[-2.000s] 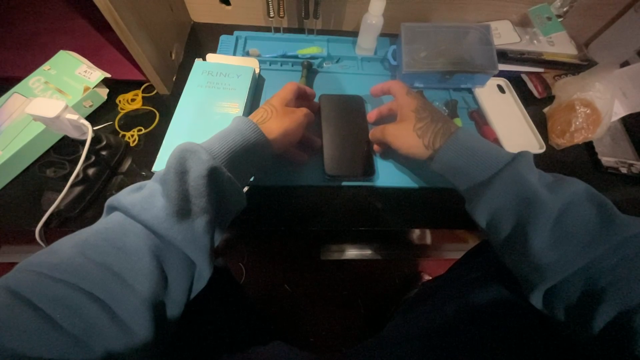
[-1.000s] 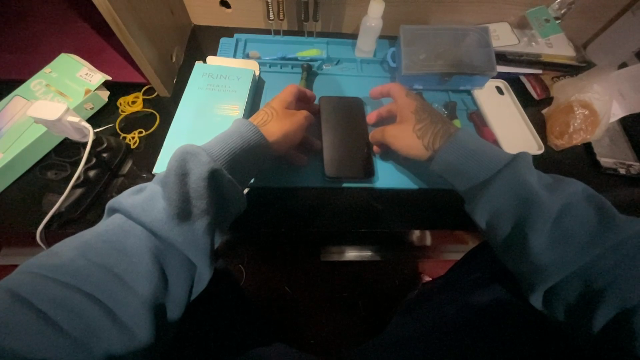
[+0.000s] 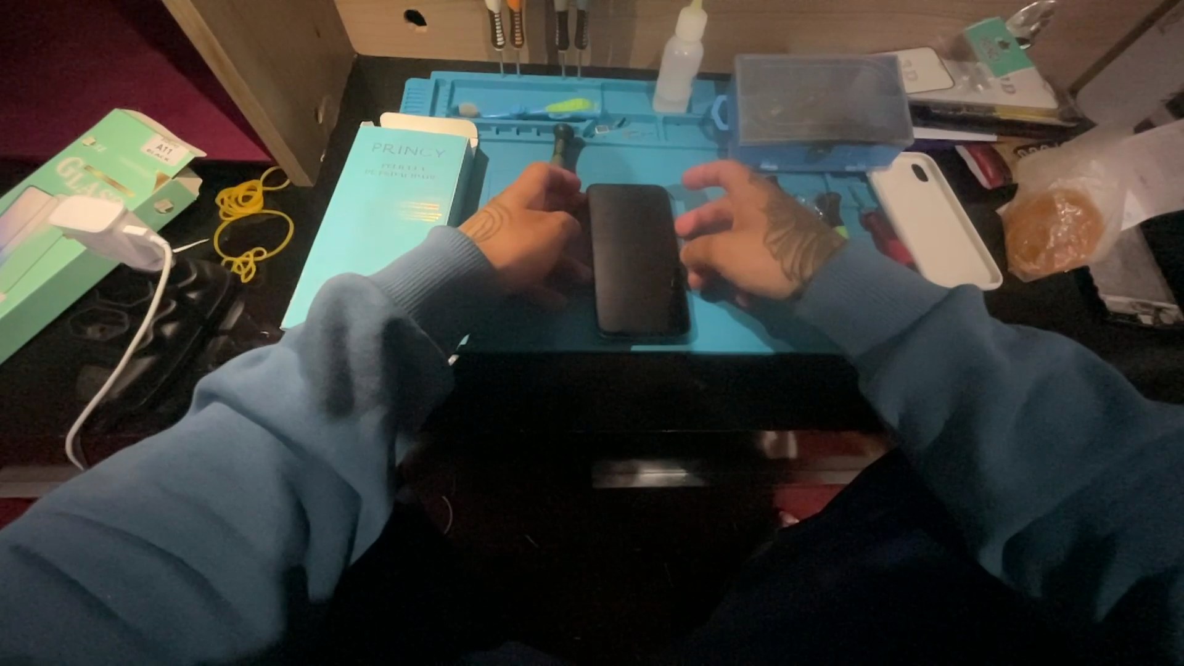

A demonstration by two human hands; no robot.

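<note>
A smartphone (image 3: 640, 261) with a dark screen lies face up on a blue silicone repair mat (image 3: 527, 324), near its front edge. Just left of the phone rests my left hand (image 3: 534, 231), fingers curled and holding nothing visible; whether its fingertips touch the phone's edge cannot be told. My right hand (image 3: 749, 229) is at the phone's right side, fingers spread and bent toward it, with nothing held. Behind my left hand, a dark-handled tool (image 3: 561, 143) lies on the mat. A white phone case (image 3: 937, 222) is right of my right hand.
A turquoise box (image 3: 384, 199) stands left of my left hand. At the back are a plastic bottle (image 3: 680, 65), a blue organizer box (image 3: 819, 106) and hanging screwdrivers (image 3: 516, 26). Yellow cord (image 3: 242, 217) and a white charger (image 3: 106, 225) lie left; a plastic bag (image 3: 1059, 222) lies right.
</note>
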